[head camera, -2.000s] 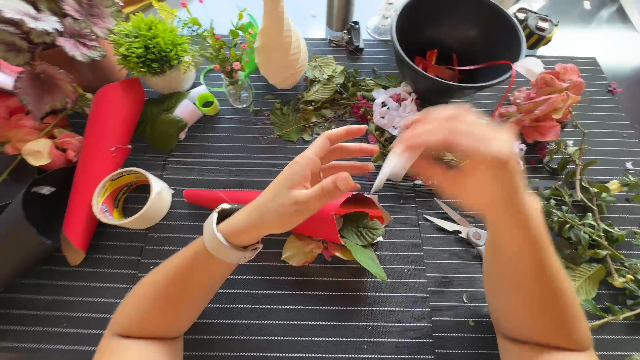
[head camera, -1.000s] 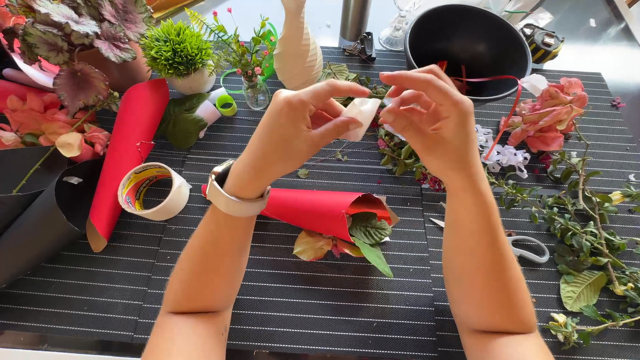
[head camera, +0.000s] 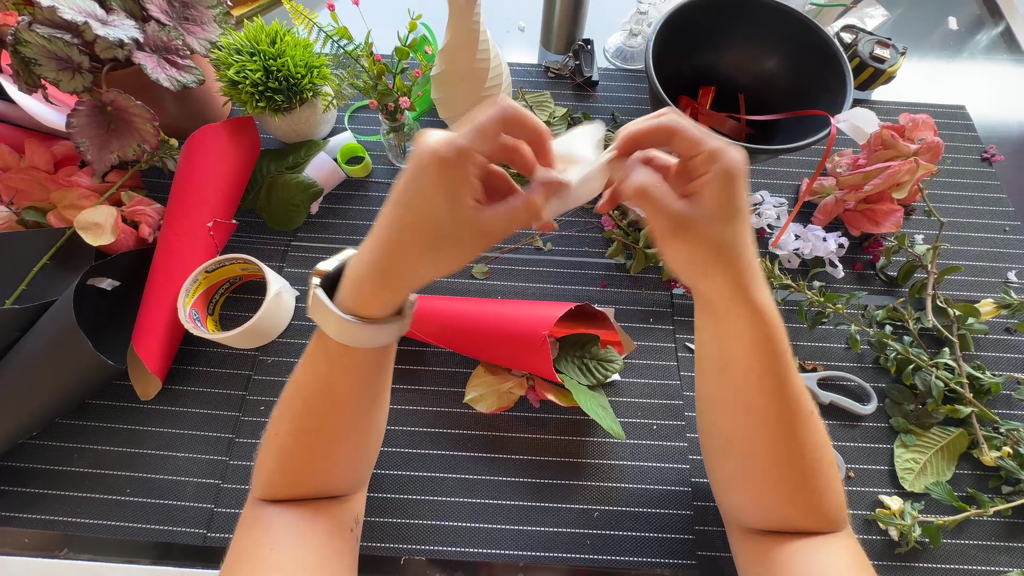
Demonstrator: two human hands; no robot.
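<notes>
Between my two raised hands is a small piece of whitish tape (head camera: pixel 578 164), blurred. My left hand (head camera: pixel 472 188), with a watch at the wrist, pinches one end of it. My right hand (head camera: pixel 676 188) grips the other end with its fingertips. Below them a red paper cone (head camera: pixel 496 332) lies on the dark striped mat, with green leaves (head camera: pixel 590 360) and a yellowish-pink leaf or petal (head camera: pixel 494 387) at its open end. A roll of white tape (head camera: pixel 276 308) is left of my watch. Scissors (head camera: pixel 840 392) lie partly hidden behind my right forearm.
Another red paper cone (head camera: pixel 192 240) and black cones (head camera: pixel 72 344) lie at the left. Potted plants (head camera: pixel 272 72) and a pale vase (head camera: pixel 472 72) stand at the back. A black bowl (head camera: pixel 748 72) holds red ribbon. Leafy branches (head camera: pixel 920 352) and salmon-coloured flowers (head camera: pixel 880 172) lie at the right.
Two seconds ago my left hand was spread above the red cone, with the white piece by my right hand. Now both hands hold the piece.
</notes>
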